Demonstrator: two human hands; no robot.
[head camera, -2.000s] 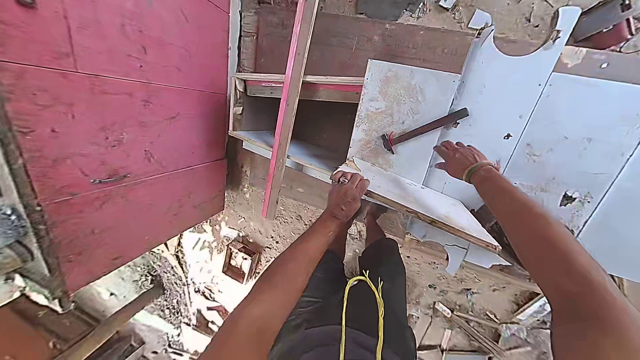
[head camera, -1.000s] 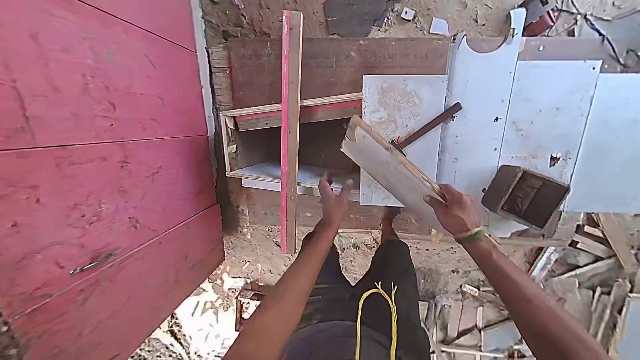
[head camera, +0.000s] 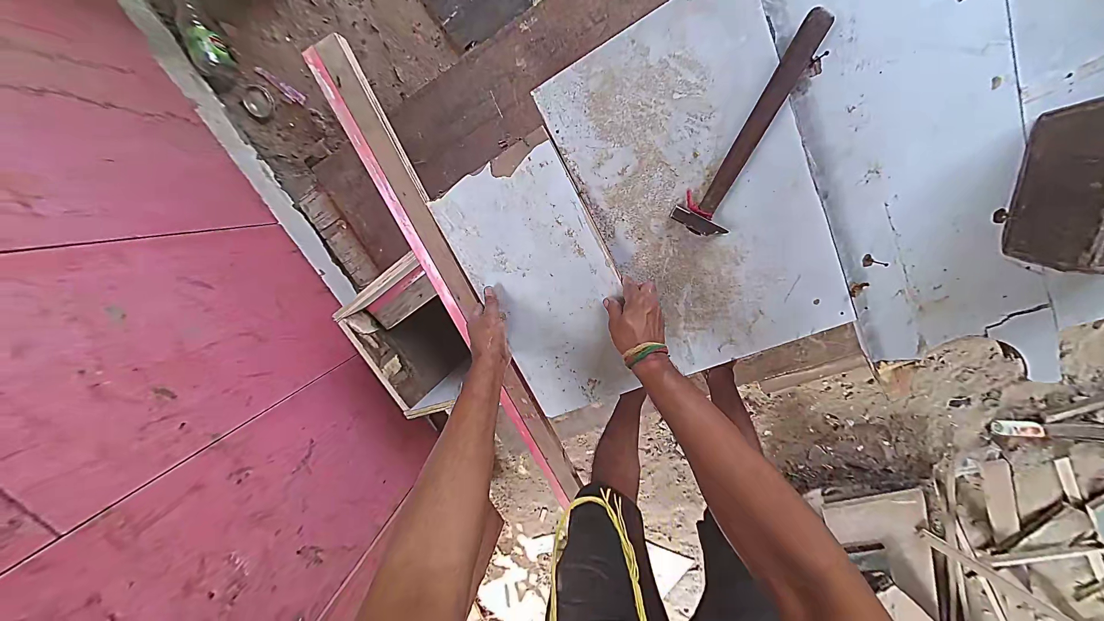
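Note:
A worn white board (head camera: 539, 267) with a ragged top edge lies over the open wooden box frame (head camera: 384, 345), between a pink-edged wooden batten (head camera: 397, 198) and a larger stained white panel (head camera: 690, 112). My left hand (head camera: 490, 332) is at the board's left edge, against the batten; whether it grips either is unclear. My right hand (head camera: 638, 319), with a coloured band at its wrist, holds the board's right edge where it meets the panel. A hammer (head camera: 759, 121) with a dark wooden handle and red cord near its head rests on the stained panel.
Pink-red panels (head camera: 155, 345) fill the left side. A dark wooden box (head camera: 1061, 190) stands on white boards at the right. Wood scraps (head camera: 1000, 517) litter the ground at lower right. A green bottle (head camera: 207, 47) lies at upper left. Nails stick out of the white boards.
The board, tilted in my right hand a second ago, now lies flat beside the stained panel. My left hand, free then, is now at its left edge. The view has turned and come closer.

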